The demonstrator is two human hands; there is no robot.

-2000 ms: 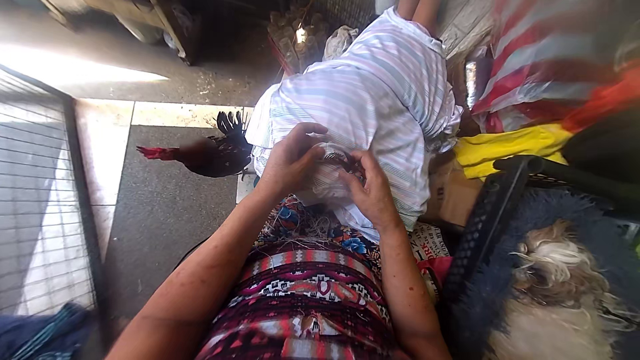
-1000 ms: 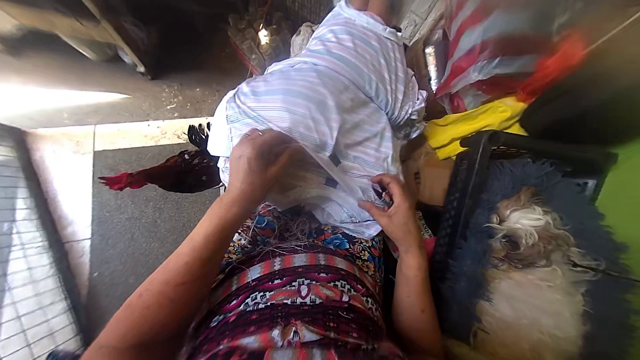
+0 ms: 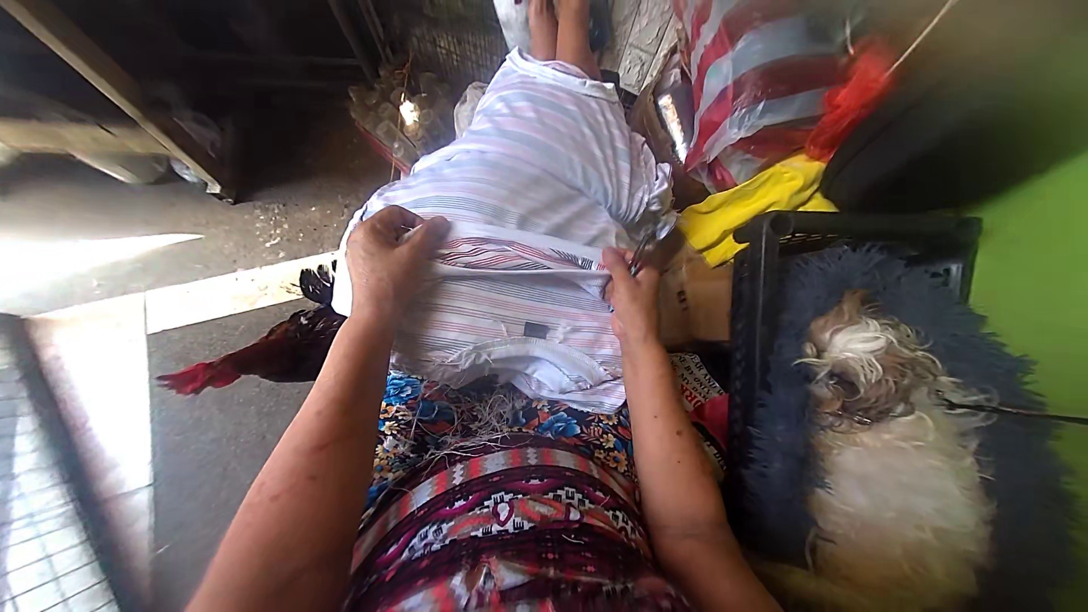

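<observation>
A white striped cloth garment [image 3: 544, 170] lies spread over my lap and legs. My left hand [image 3: 391, 255] pinches the left end of a folded edge of it between thumb and fingers. At the other end of that edge, my right hand [image 3: 631, 285] grips the cloth, and a small dark metal tool [image 3: 643, 253], possibly scissors, shows at its fingers. The edge is stretched between both hands, with red and black stripes showing in its opening. Loose threads [image 3: 501, 408] lie on the flowered fabric [image 3: 561, 423] nearer my body.
A rooster [image 3: 280, 348] stands on the floor at the left, near a wire mesh panel [image 3: 51, 518]. On the right a dog [image 3: 892, 476] lies on grey fluffy bedding in a black plastic crate [image 3: 756, 340]. Behind are a yellow cloth [image 3: 756, 208] and a red-and-white striped plastic bag [image 3: 756, 85].
My hands were close together over bunched cloth two seconds ago. They have moved apart, and the edge is now drawn out between them.
</observation>
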